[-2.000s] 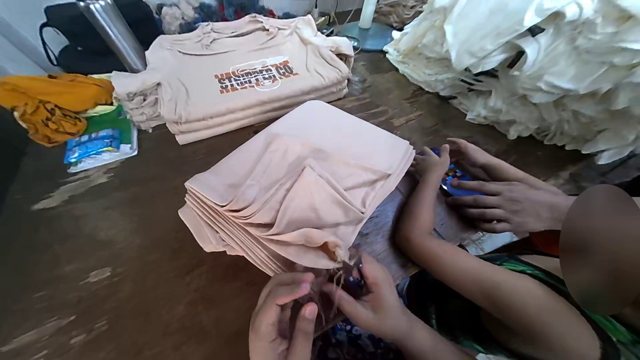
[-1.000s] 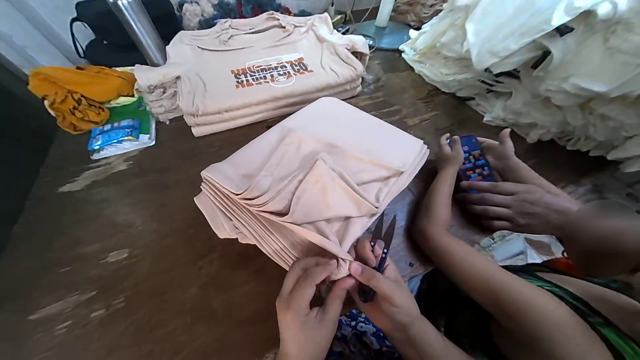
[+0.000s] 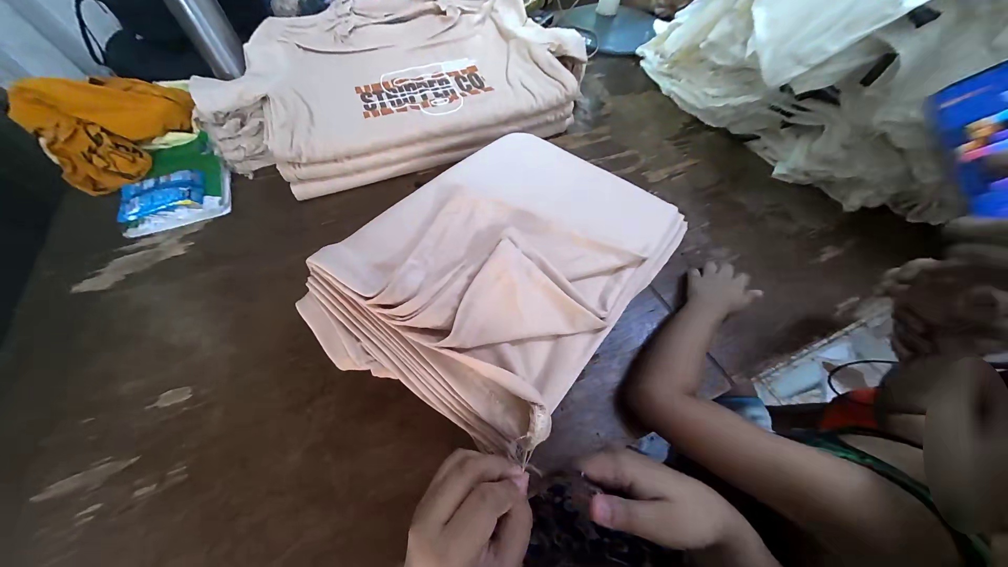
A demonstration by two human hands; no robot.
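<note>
A stack of folded pale pink fabric [image 3: 504,260] lies on the brown table, its top layers rumpled into a pointed fold. Its near corner is gathered, with loose threads hanging from it. My left hand [image 3: 472,508] pinches that corner and the threads between thumb and fingers. Just to its right is my right hand [image 3: 669,500], thumb and forefinger a little apart, touching no fabric that I can see. Its palm and other fingers are hidden, and no scissors show. Dark patterned cloth [image 3: 575,524] is visible between the two hands.
Folded beige printed T-shirts [image 3: 425,102] lie behind, orange cloth [image 3: 102,126] and a blue packet [image 3: 161,197] at left. White fabric [image 3: 827,102] is piled at right. Another person's hand [image 3: 720,287] rests on the table; a phone [image 3: 980,142] is raised nearby.
The dark scissors seen in my right hand one second ago are out of sight, and that hand has parted from the fabric corner. The other person's phone has been raised.
</note>
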